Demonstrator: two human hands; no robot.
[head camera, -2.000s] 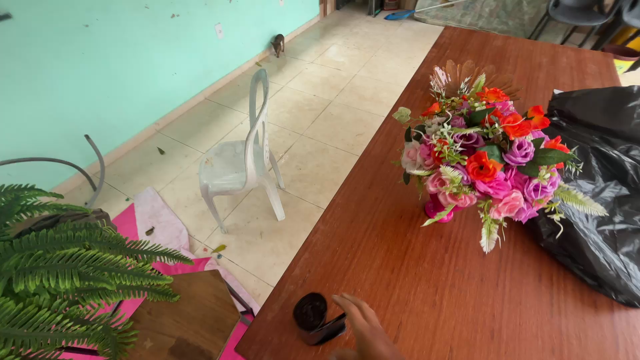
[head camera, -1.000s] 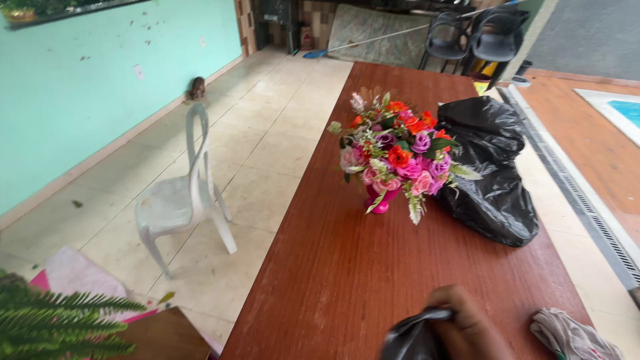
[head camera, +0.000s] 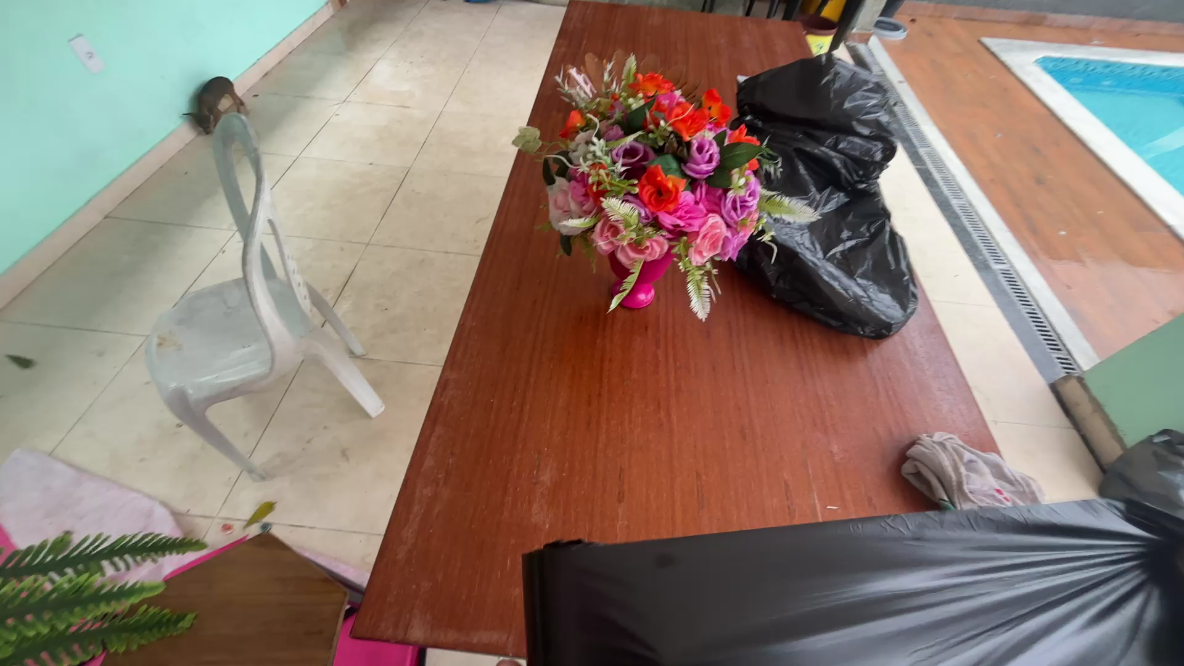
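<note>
A black plastic sheet or bag (head camera: 832, 592) stretches across the bottom right, over the near part of the brown wooden table (head camera: 573, 416). Its left end shows a straight folded edge, and at the right frame edge it bunches into radiating creases. Neither of my hands can be made out; a tiny skin-coloured spot at the bottom edge is too small to identify. Artificial flowers (head camera: 661, 190) stand in a pink vase (head camera: 638, 277) farther up the table. Beside them lies a crumpled black plastic bag (head camera: 832, 213). A greyish cloth (head camera: 967, 472) rests near the table's right edge.
A white plastic chair (head camera: 213, 333) stands on the tiled floor left of the table. Fern fronds (head camera: 92, 592) and a brown wooden board (head camera: 240, 601) are at the lower left. A drain grate (head camera: 990, 222) and a pool (head camera: 1119, 102) lie to the right.
A hand was by a small dark roll on the table, then held black plastic; now that hand is out of sight and black plastic is spread wide across the near side.
</note>
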